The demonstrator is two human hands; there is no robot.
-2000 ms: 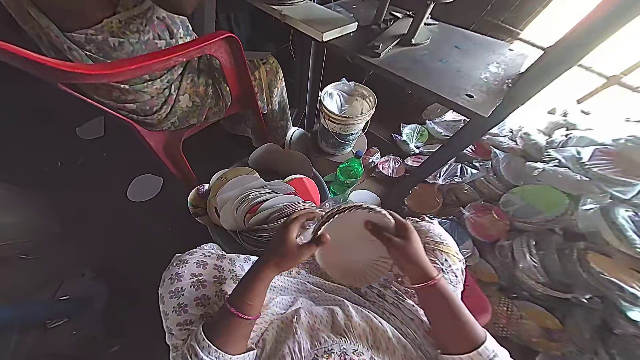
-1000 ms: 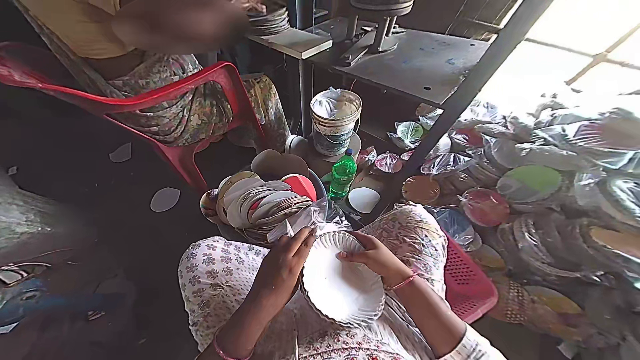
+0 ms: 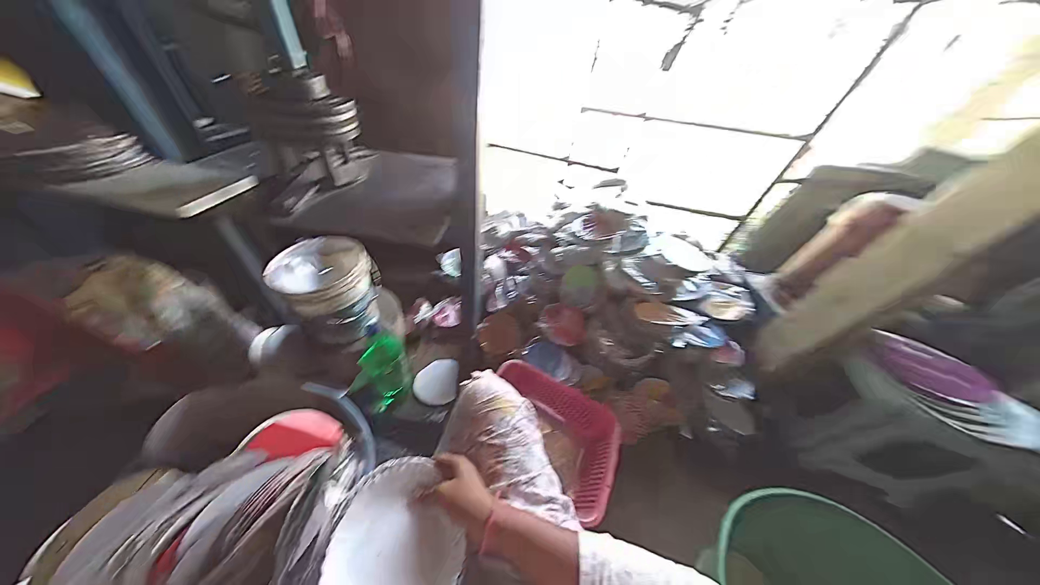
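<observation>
My right hand (image 3: 465,497), with a pink bangle at the wrist, grips the upper right edge of a white plate with a fluted rim (image 3: 394,528). The plate is low in the view, and its bottom part is cut off. My left hand is out of view. Left of the plate, a large pile of paper discs or plates (image 3: 211,504) leans in a dark tub (image 3: 348,410). A red disc (image 3: 296,433) lies on top of that pile.
A green bottle (image 3: 383,370) and a bucket (image 3: 321,284) stand ahead. A pink plastic basket (image 3: 597,463) is beside my knee, a green tub (image 3: 812,532) lower right. Wrapped plates (image 3: 601,301) are heaped beyond a metal post (image 3: 469,179). A slanting beam (image 3: 902,260) crosses at right.
The view has swung to the right. My left hand, on the plate in both earlier frames, is now out of sight. My right hand still holds a white plate.
</observation>
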